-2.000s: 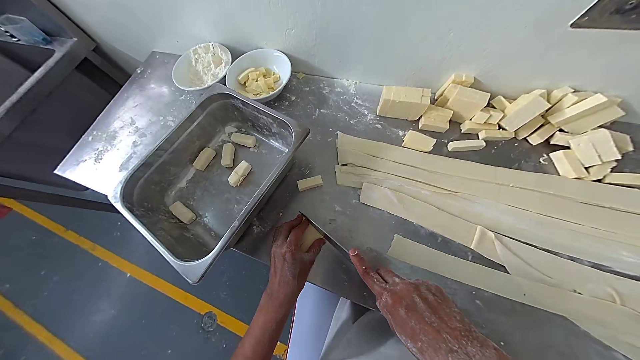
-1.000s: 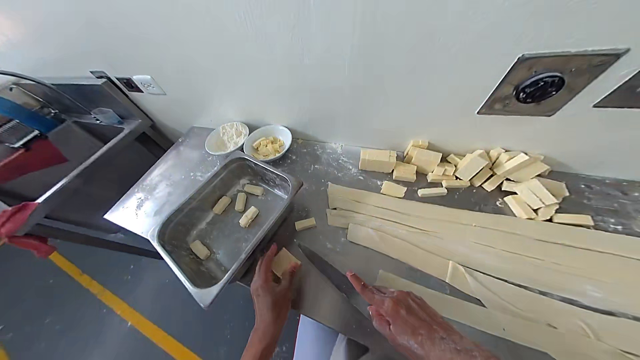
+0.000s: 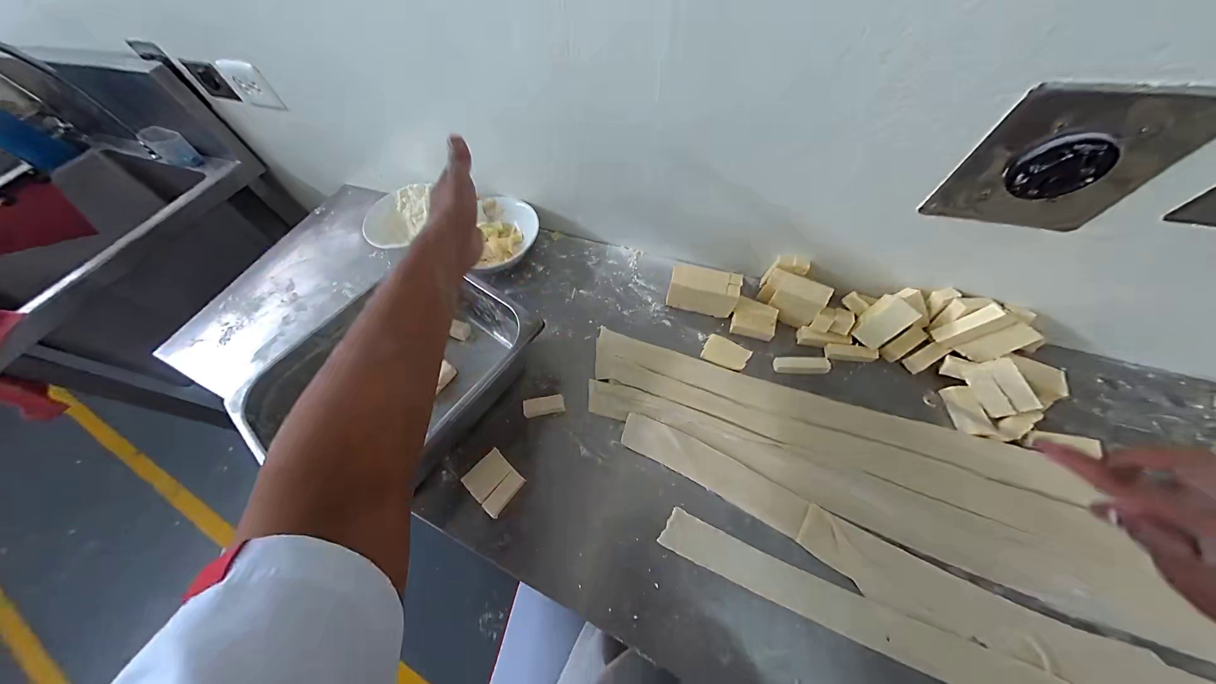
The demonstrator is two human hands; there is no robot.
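My left hand (image 3: 454,204) reaches over the two white bowls by the wall; its fingers are partly hidden, so what it touches cannot be told. One bowl (image 3: 380,226) has white flour, the other (image 3: 532,220) small yellowish pieces. My forearm crosses the steel pan (image 3: 522,328), which has small pale blocks in it. At the right edge, my right hand (image 3: 1154,503) is blurred above the long flat dough strips (image 3: 760,399); its grip is unclear. Two cut pale pieces (image 3: 493,483) lie together near the table's front edge, with a single small block (image 3: 543,406) behind them.
Pale cheese-like blocks (image 3: 883,320) are heaped along the wall at the back right of the steel table (image 3: 608,589). A metal plate with a dark socket (image 3: 1062,166) is on the wall. A steel sink unit (image 3: 142,223) stands at the left.
My left hand has left the block at the front edge and moved up to the bowls. My right hand has moved right, off the knife, which no longer shows. The view has shifted.
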